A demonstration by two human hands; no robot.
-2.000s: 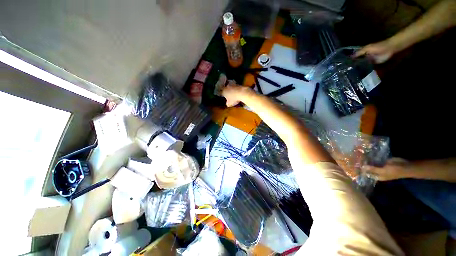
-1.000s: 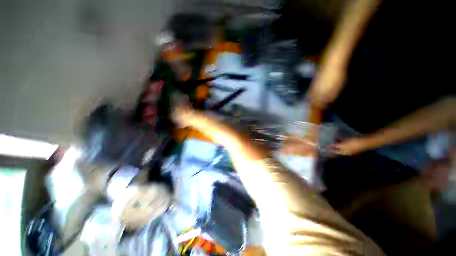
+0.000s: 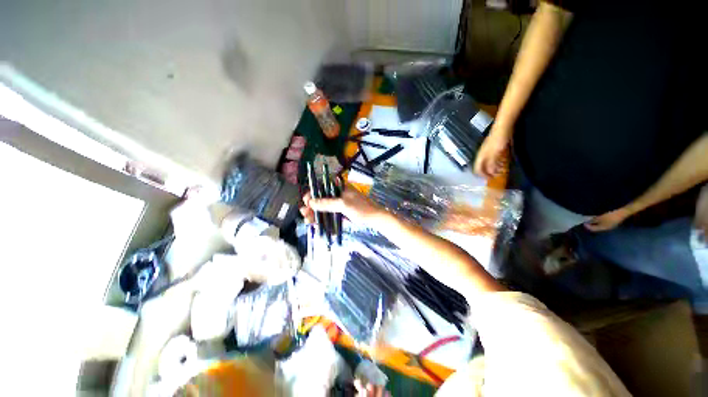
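Observation:
My right hand (image 3: 330,205) reaches in from the lower right and is closed on a few black rods (image 3: 335,225), held roughly upright over the table, left of centre. Fingers that look like my left hand (image 3: 371,388) show at the bottom edge, cut off and blurred; what they hold cannot be told. A clear bag of black rods (image 3: 359,298) lies below my right hand. Loose black rods with thin leads (image 3: 431,298) lie beside it, partly under my forearm. More black rods (image 3: 386,155) lie on the white sheet (image 3: 411,164) further up.
A crinkled clear bag (image 3: 473,203) lies right of my forearm. A filled bag (image 3: 458,132), an orange bottle (image 3: 322,112) and pink-red packets (image 3: 292,159) are further up. White rolls (image 3: 178,357) and bags crowd the left. A person in black (image 3: 605,116) stands right, near a carton (image 3: 652,337).
My right hand, empty-looking near the packets earlier, now holds black rods nearer the middle. The other person has let go of the filled bag and the clear bag. The view has shifted.

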